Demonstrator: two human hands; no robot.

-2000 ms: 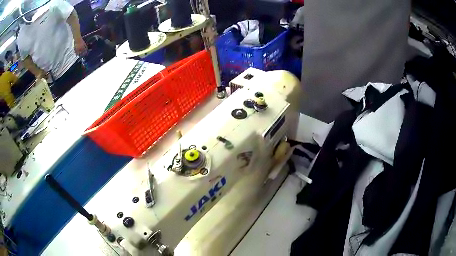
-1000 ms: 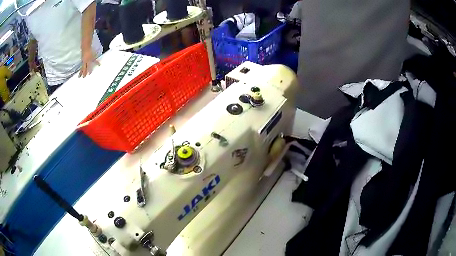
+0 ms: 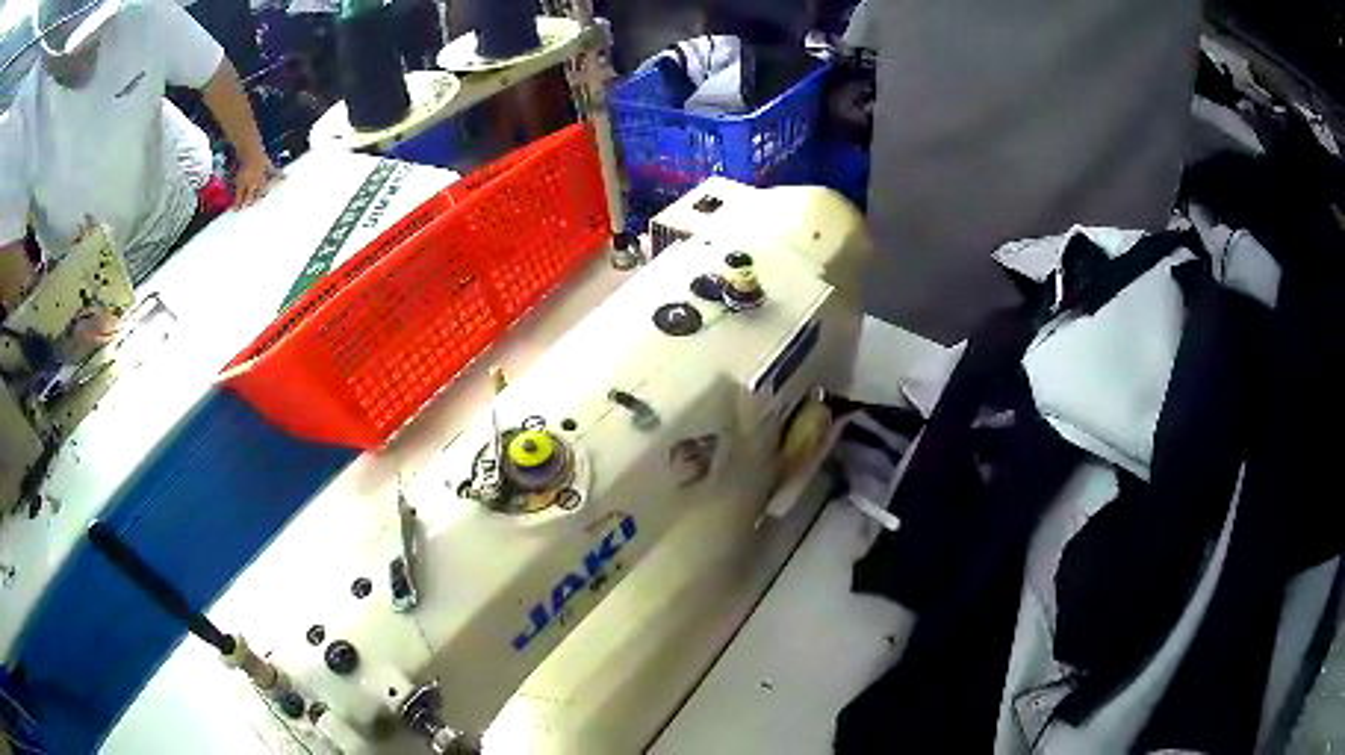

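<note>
The cream-white sewing machine with blue "JAKI" lettering runs diagonally across the middle of the head view. Its yellow-centred bobbin winder or dial shows on top, and its handwheel is at the right end. A heap of black and white garments lies limp on the right side and runs off the frame's right and lower edges. The needle area is outside the picture. Neither of my hands is in the picture.
A red slatted basket stands behind the machine. Dark thread cones stand at the top. A blue crate holding cloth is beyond. A grey panel rises at the back right. A person leans over another machine at upper left.
The view has shifted slightly, so the machine and basket sit a little further left and up. The person at upper left has leaned down over the other machine. The garments look unchanged.
</note>
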